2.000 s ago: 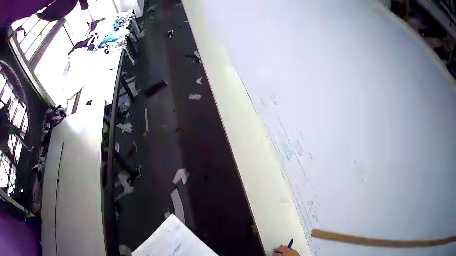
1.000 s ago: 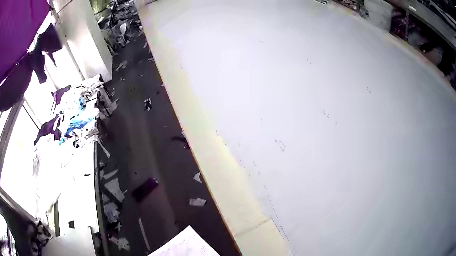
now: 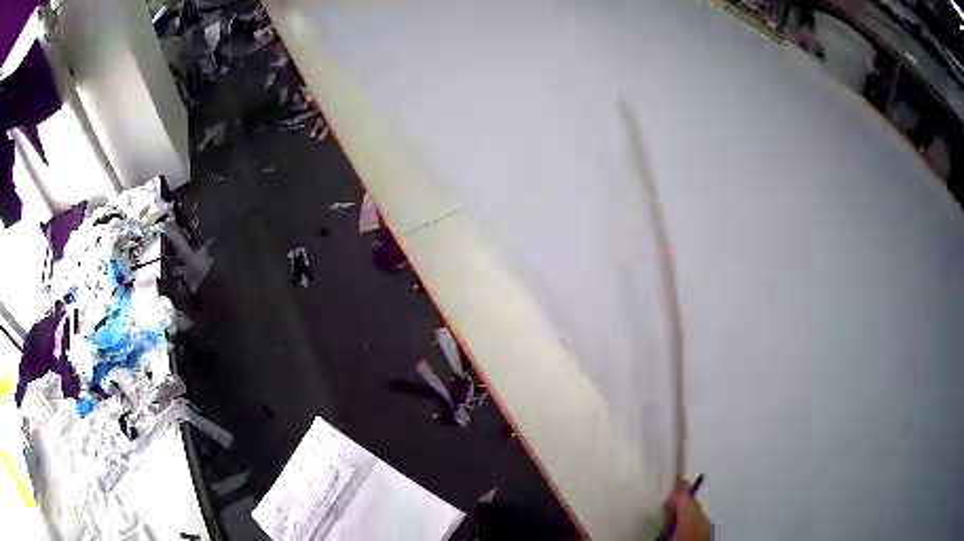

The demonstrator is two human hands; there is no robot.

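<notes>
My right hand is at the bottom edge, partly cut off, with a dark blue pen in its fingers. A long thin brown strip runs from these fingers up over the white marker paper; it is blurred, and whether it touches the paper cannot be told. The paper covers most of the pale cutting table. Open notebook sheets with handwriting show at the bottom left, above the floor. My left hand is not in view; what holds the sheets is hidden.
The table's thin reddish-orange edge slants along the dark floor, where pale and dark scraps lie. At left, a second table bears a heap of white, blue and purple waste. A white pillar stands behind it. Shelving shows at upper right.
The view has moved along the table. My right hand has come back into view, now with the strip, which lay crosswise on the paper earlier. More of the notebook sheets shows.
</notes>
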